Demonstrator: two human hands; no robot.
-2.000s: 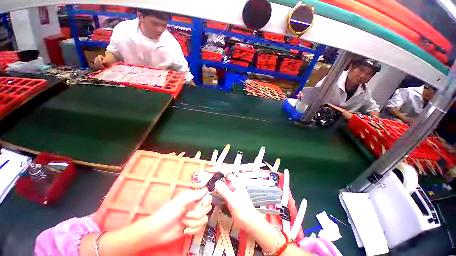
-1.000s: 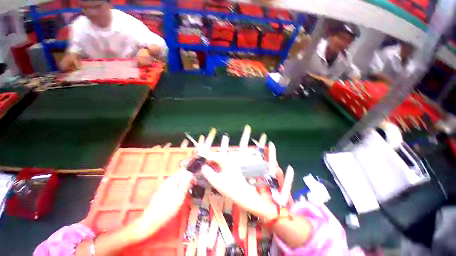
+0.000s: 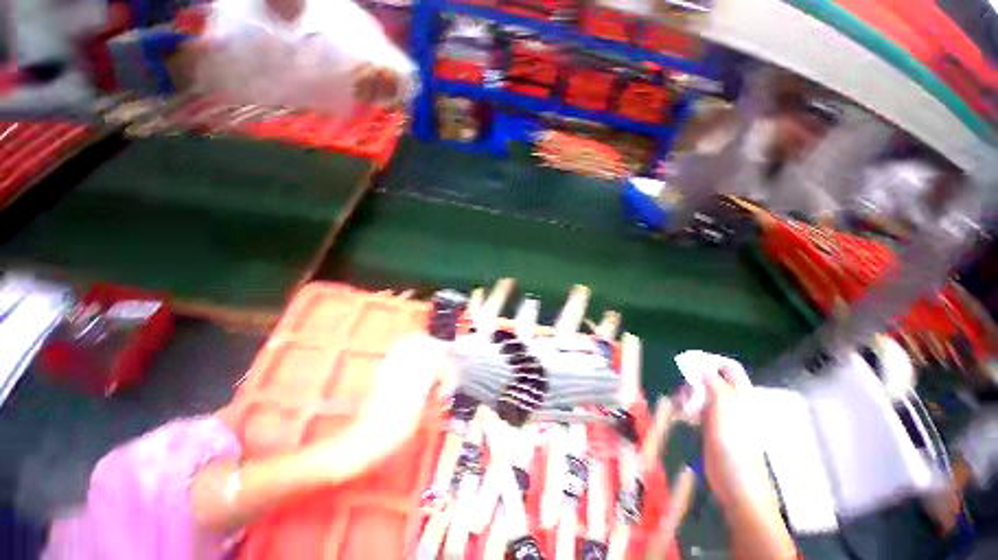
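Observation:
The red-orange watch tray [image 3: 312,361] lies in front of me, its left compartments showing bare. A bunch of watches [image 3: 523,372] with grey straps and dark heads lies across its right half, above more strapped watches laid lengthwise. My left hand [image 3: 410,383] is blurred at the left end of the bunch; a dark watch head [image 3: 447,314] shows just above its fingertips, and I cannot tell whether the hand grips it. My right hand [image 3: 726,438] is right of the tray, its fingers on a white tissue [image 3: 706,370].
A red parts box [image 3: 109,339] and white papers [image 3: 27,323] lie at the left. An open notebook [image 3: 848,438] lies at the right, near a metal post. A wood-edged green board [image 3: 186,219] and coworkers with red trays are across the bench.
My right hand has left the watches and moved right to the tissue, which is now raised in its fingers. My left hand stays over the tray. The bunch of watches is now uncovered.

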